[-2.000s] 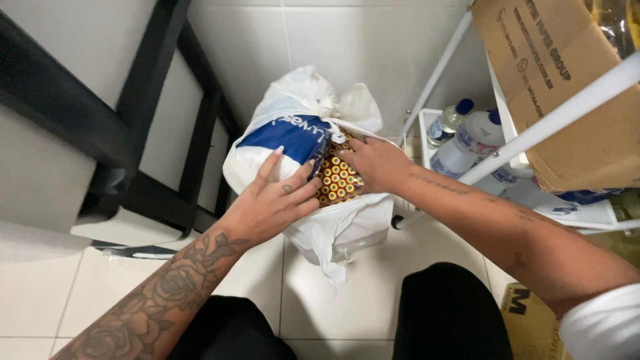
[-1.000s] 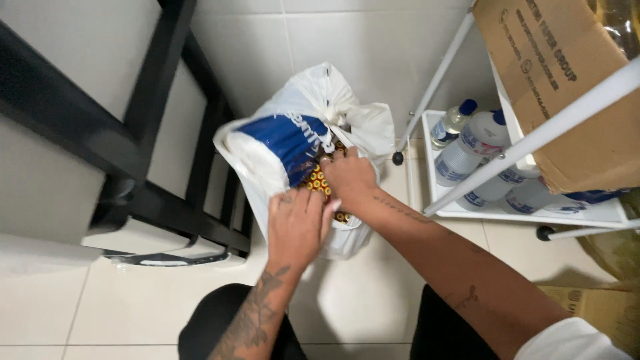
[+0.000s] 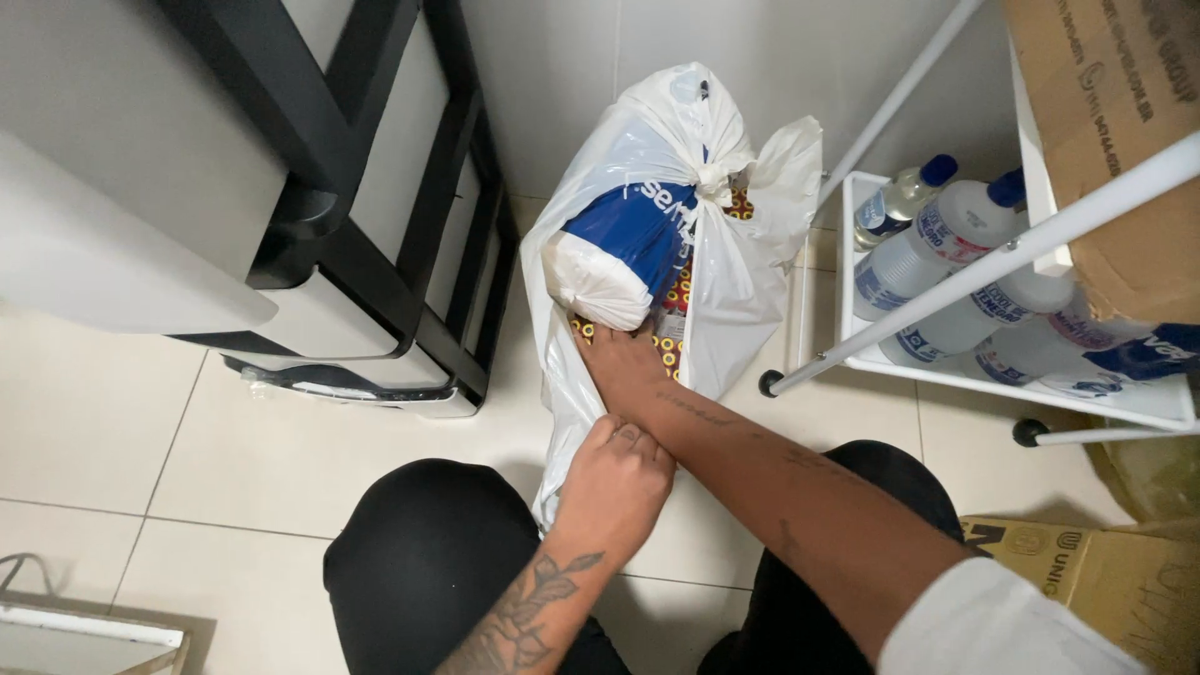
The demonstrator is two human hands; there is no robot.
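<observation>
A white plastic bag (image 3: 741, 291), knotted near its top, stands on the tiled floor by the wall. Through its opening show a blue and white plastic package (image 3: 623, 234) and dark packaging with yellow rings (image 3: 671, 358). My right hand (image 3: 626, 370) reaches into the opening just below the package; its fingertips are hidden, so its grip cannot be told. My left hand (image 3: 619, 473) is closed on the bag's near edge, against my right wrist.
A black and white drawer unit (image 3: 347, 309) stands at the left. At the right, a white wheeled cart (image 3: 937, 366) bears several plastic bottles (image 3: 947, 239) and a cardboard box (image 3: 1116, 141). Another cardboard box (image 3: 1078, 572) lies at the lower right.
The bag's knot now shows at the top with an opening below it. My left hand has moved from the ringed packaging to the bag's near edge; my right hand is lower in the opening.
</observation>
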